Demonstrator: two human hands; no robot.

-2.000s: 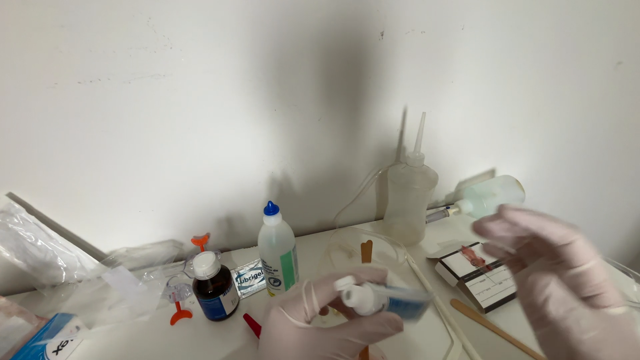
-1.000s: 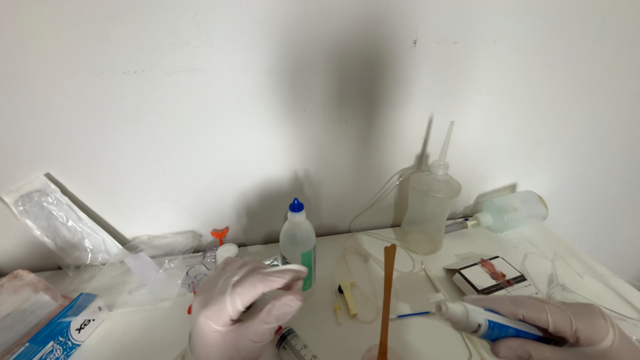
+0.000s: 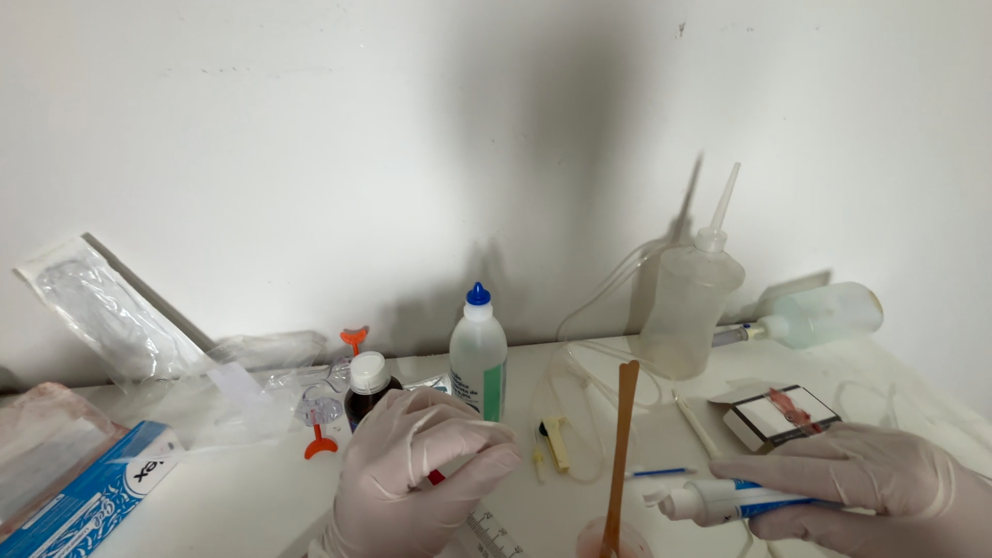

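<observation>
My right hand (image 3: 860, 488), in a pale glove, grips a white and blue squeeze tube (image 3: 717, 500) lying sideways, its nozzle end toward the left. Between the hands a wooden spatula (image 3: 622, 449) stands in a cup with pinkish contents (image 3: 593, 539), partly cut off by the lower edge. My left hand (image 3: 422, 473), gloved too, is raised in front of a dark bottle with a white cap (image 3: 370, 376). Its thumb and index fingertips are close together; whether something small is between them cannot be told. Below it lies a graduated syringe (image 3: 492, 535), partly hidden.
A blue-capped bottle (image 3: 478, 356) and a squeeze bottle with long nozzle (image 3: 686, 310) stand by the wall. Clear tubing with a yellow roller clamp (image 3: 558, 444), a small box (image 3: 783, 415), and a greenish bottle on its side (image 3: 829, 314) are behind. Packaging (image 3: 116, 318) and a blue box (image 3: 101, 496) lie left.
The tube was at my left hand two seconds ago and is now in my right hand, which has come down. My left hand has moved left, away from the tube.
</observation>
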